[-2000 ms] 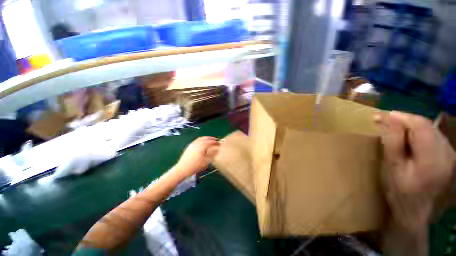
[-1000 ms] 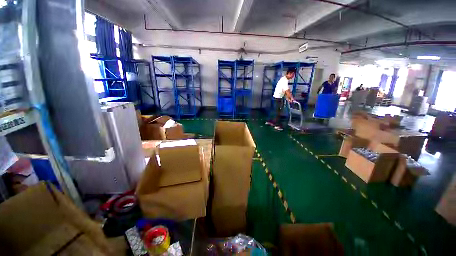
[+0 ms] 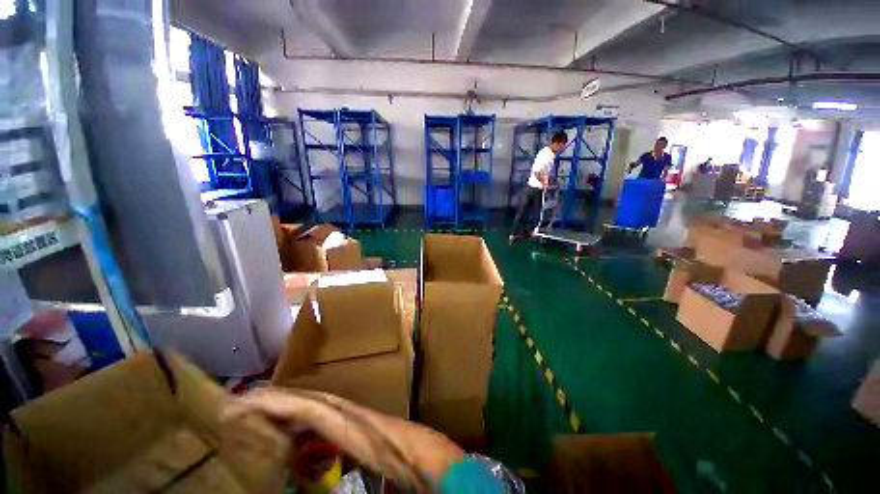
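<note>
A brown open carton stands at the lower left, tilted, cut off by the picture's edge. My right hand reaches in from the lower right, with a teal sleeve end at the wrist, and lies over the carton's right edge. The hand is blurred, and its fingertips cannot be made out, so a grip on the carton cannot be told. My left hand is not in view.
Another open carton and a tall open carton stand beyond my hand. A yellow tape roll is partly hidden below my arm. Two people stand by a trolley and blue bin.
The view has swung right from the belt. My right hand left view and has come back over the lower-left carton; my left hand has gone out of view. The people and trolley have shifted slightly.
</note>
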